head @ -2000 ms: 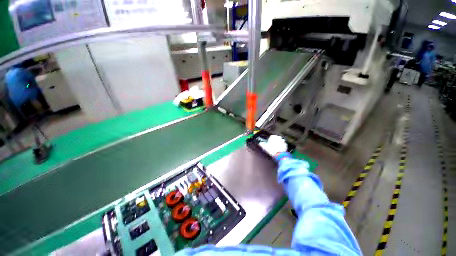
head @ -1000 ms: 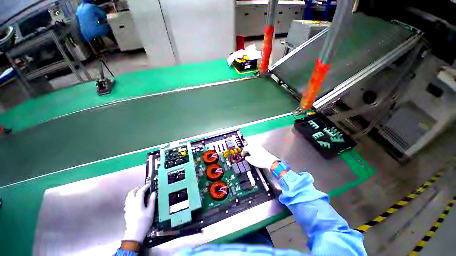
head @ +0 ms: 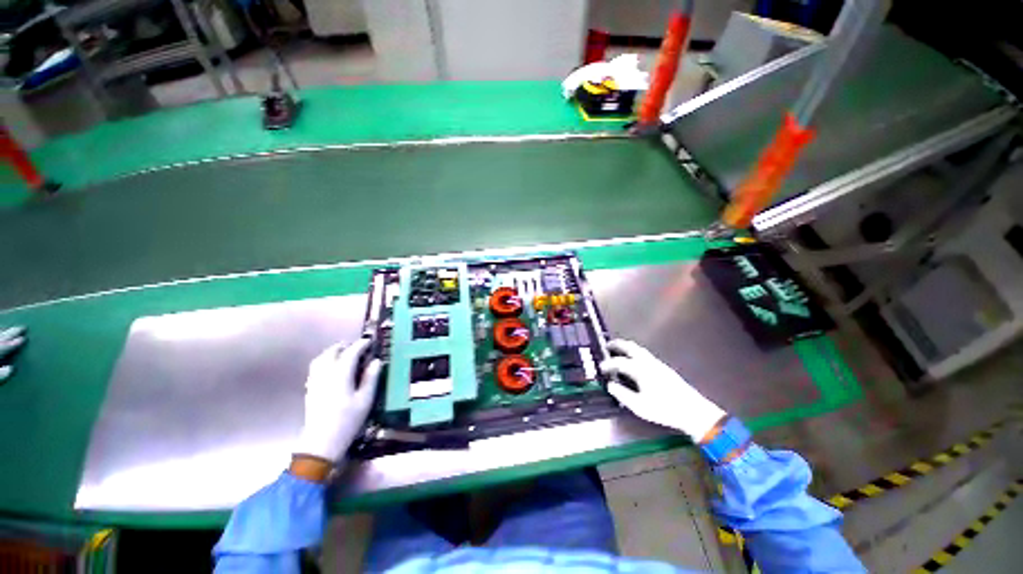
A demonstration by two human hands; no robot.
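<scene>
A black wave solder pallet (head: 527, 419) lies on the steel bench plate, with a green printed circuit board (head: 479, 387) in it. Three orange-red toroidal inductors (head: 512, 335) stand in a row on the board. A pale green hold-down cover (head: 462, 359) with rectangular windows lies over the board's left part. My left hand (head: 338, 395), in a white glove, holds the pallet's left edge, fingers partly hidden beside it. My right hand (head: 654, 386), also gloved in white, has its fingers on the pallet's right edge.
A dark green conveyor belt (head: 337, 211) runs behind the steel bench plate (head: 213, 404). A small black tray (head: 763, 294) with pale green E-shaped pieces is at the right. A sloped conveyor (head: 853, 123) and orange-red-wrapped posts (head: 771, 168) stand at the back right. A grey glove-like thing shows at the left edge.
My right hand has moved from the board's upper right down to the pallet's right edge. The pallet now sits squarer to the bench edge. The camera view has turned and tilted down.
</scene>
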